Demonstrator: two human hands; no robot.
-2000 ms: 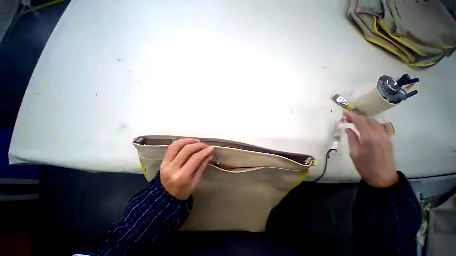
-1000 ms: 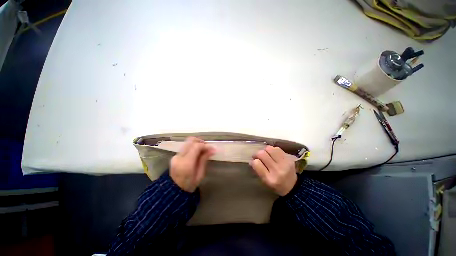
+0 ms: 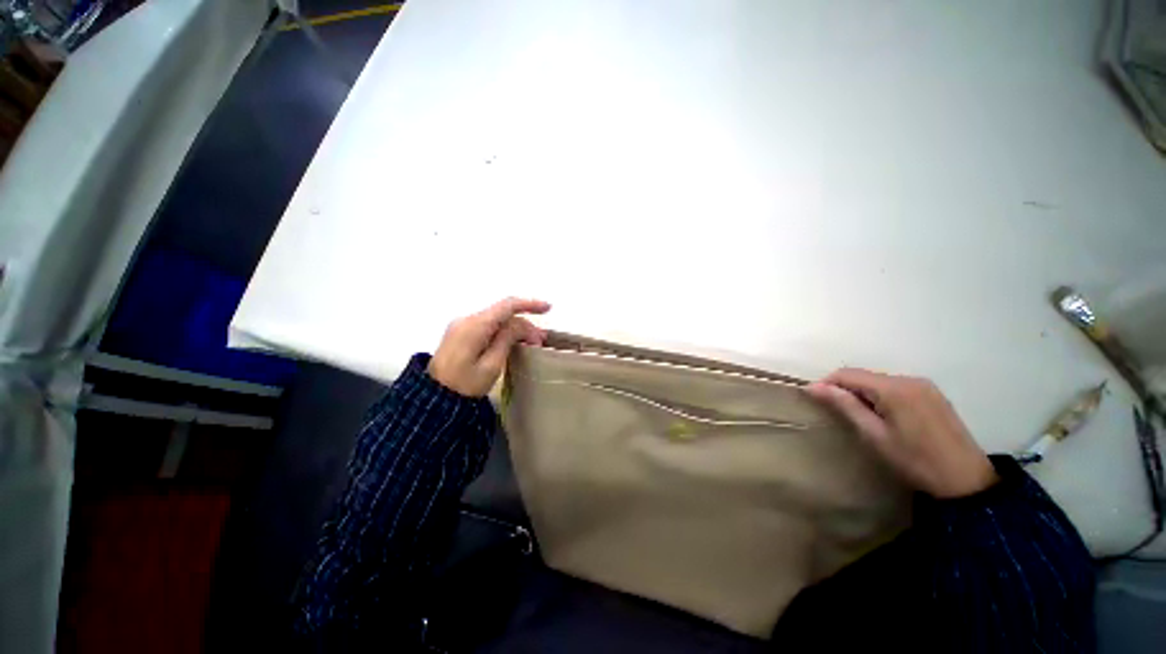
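Note:
The beige handbag body [image 3: 665, 492] hangs at the table's near edge over the lap, its mouth upward and nearly closed. A long slit of the zip pocket [image 3: 697, 415] runs below the mouth, with a small yellow tab [image 3: 682, 432] under it. Yellow edge tape shows at the bag's left side. My left hand [image 3: 483, 346] grips the top left corner, with one finger stretched out. My right hand [image 3: 910, 425] grips the top right corner, thumb and fingers at the rim. The inside of the bag is hidden.
The white-covered table [image 3: 716, 166] spreads ahead. At the right lie a pale pen-like tool [image 3: 1068, 419], a flat brush [image 3: 1100, 332] and dark snips [image 3: 1150, 460], cut by the picture's edge. Another white-covered surface [image 3: 115, 166] stands at the left, with a blue thing [image 3: 211, 313] beyond the aisle.
My hands have moved apart from the middle of the mouth to its two corners. The mouth has closed and the outer panel faces me. The view has swung left, putting the pot out of sight.

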